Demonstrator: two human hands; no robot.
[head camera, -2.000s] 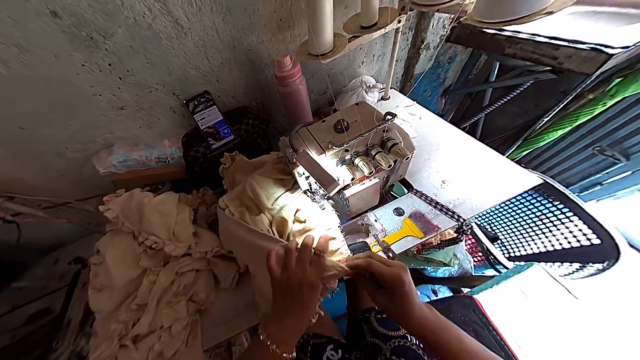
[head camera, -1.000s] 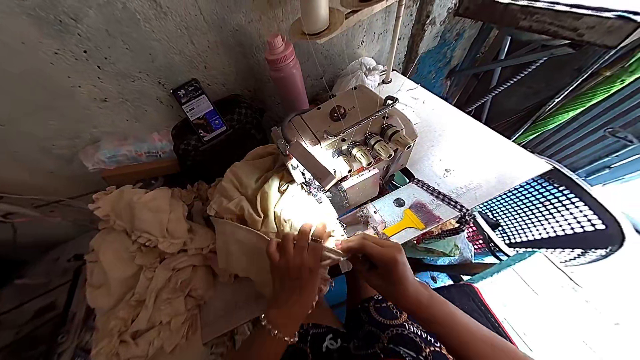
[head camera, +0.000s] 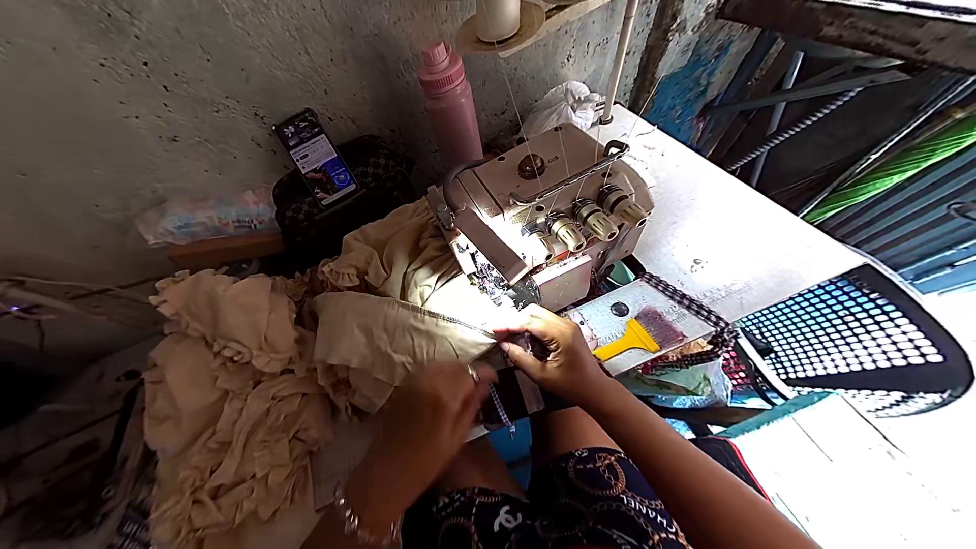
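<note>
Beige fabric with a stitched seam (head camera: 381, 335) lies on the sewing table, running up to the needle area of an overlock sewing machine (head camera: 534, 198). My right hand (head camera: 553, 351) pinches the cloth's edge between thumb and fingers, just in front of the lit presser foot area. Blurred by motion, my left hand (head camera: 438, 412) is in front of the cloth, its fingers close to my right hand; whether it grips anything is unclear. More beige cloth with ruffled edges (head camera: 236, 381) is heaped at the left.
A yellow-handled brush (head camera: 629, 341) lies right of my right hand. Behind the machine stands a pink bottle (head camera: 450, 107). A smartphone (head camera: 314, 158) leans on a black bag (head camera: 381, 171). Thread runs down from a cone (head camera: 498, 19). A black mesh basket (head camera: 846, 328) is at the right.
My left hand has come off the cloth beside the presser foot and moved down toward my lap. My right hand remains at the cloth's edge. The view has moved closer to the machine.
</note>
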